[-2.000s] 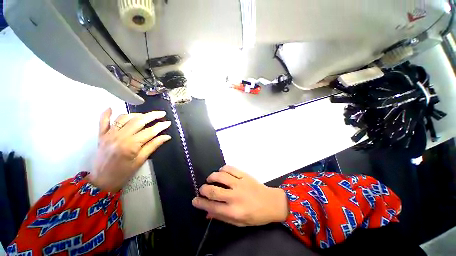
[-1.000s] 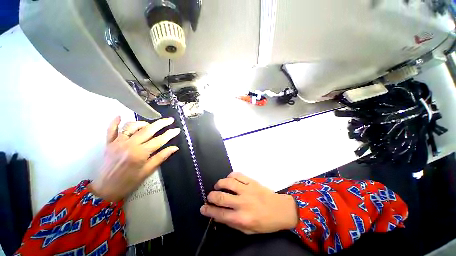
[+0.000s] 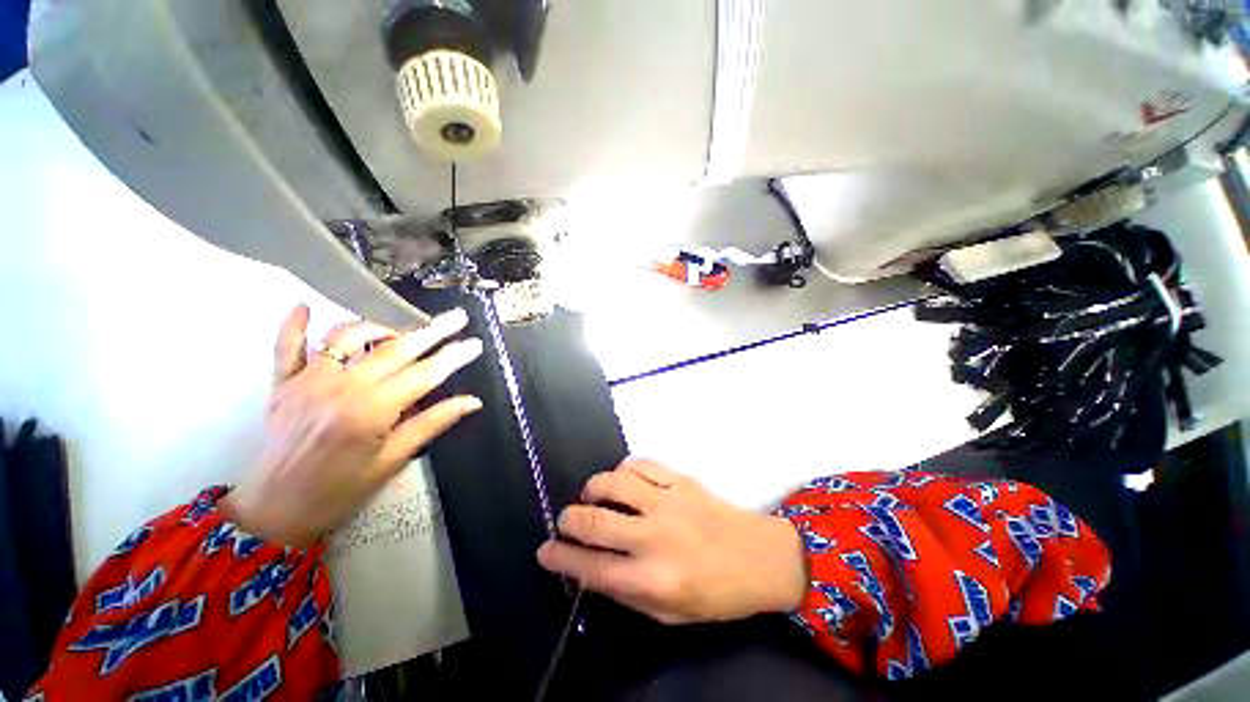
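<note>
A black fabric panel (image 3: 569, 398) runs from under the presser foot (image 3: 459, 274) down towards me. A zipper (image 3: 518, 407) with a shiny silvery line of teeth lies along its middle. My left hand (image 3: 359, 412) rests on the panel's left edge, fingers spread and pointing at the foot, gripping nothing. My right hand (image 3: 672, 542) pinches the zipper and panel at the lower end, thumb and fingertips together. A thin dark strand trails below its fingertips. The needle tip is too small to make out.
The pale sewing machine (image 3: 603, 96) spans the top, with a cream ribbed knob (image 3: 450, 103). A red-and-white item (image 3: 696, 270) lies on the machine bed. A zipper bundle (image 3: 1083, 336) is at right on the white table (image 3: 768, 405). Black cut pieces (image 3: 34, 535) lie at the left edge.
The view has shifted, moving the machine and knob in the picture. Both hands keep nearly the same places on the panel, left flat and right pinching. No clear movement of the fabric shows.
</note>
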